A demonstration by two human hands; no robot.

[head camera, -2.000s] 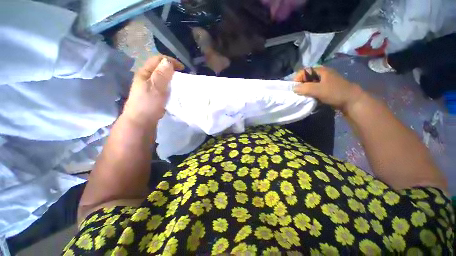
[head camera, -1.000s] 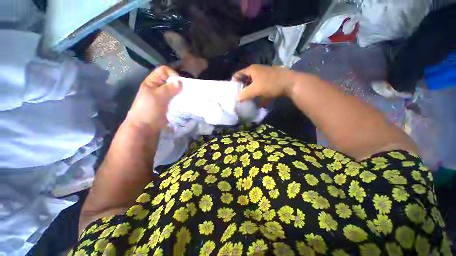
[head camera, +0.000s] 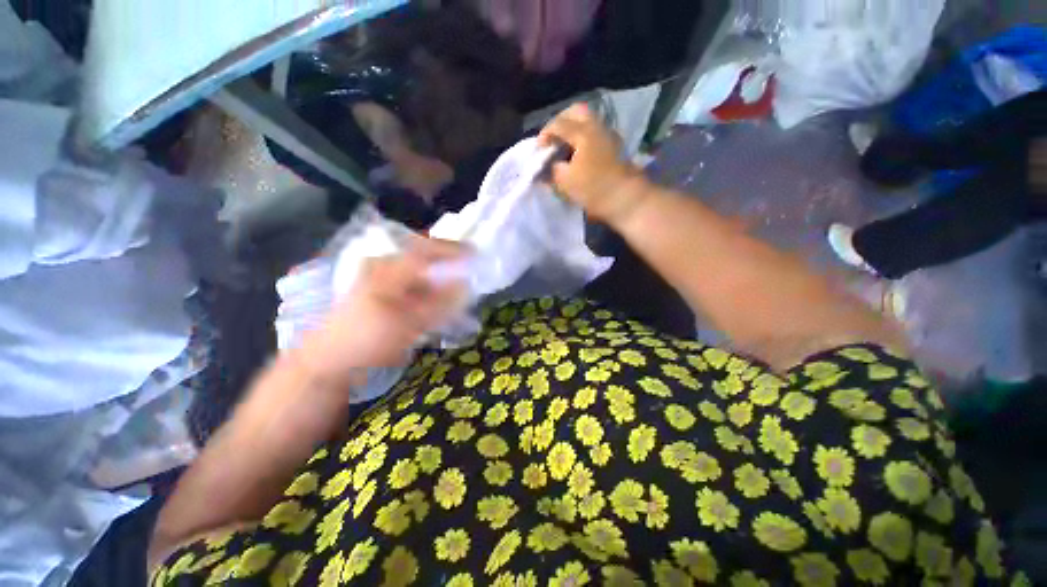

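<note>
A white garment (head camera: 517, 235) is bunched between my hands above my lap. My left hand (head camera: 396, 304) is blurred and lies over the cloth, its fingers on the garment; cloth spreads out to its left. My right hand (head camera: 591, 166) is higher and further forward, shut on the upper edge of the garment. A small dark thing shows at its fingers, too unclear to name for certain. The lower folds of the garment rest against my black top with yellow flowers.
Large white garments (head camera: 92, 287) are heaped at the left. A pale table (head camera: 218, 52) with metal legs stands at the upper left. White bagged goods (head camera: 855, 57) lie at the upper right. A person's dark-trousered leg (head camera: 953, 235) is on the grey floor at the right, near a blue thing.
The garment was stretched wide, then held as a short band; now it is bunched and slanted. My right hand has moved inward and up, my left hand down and inward over the cloth.
</note>
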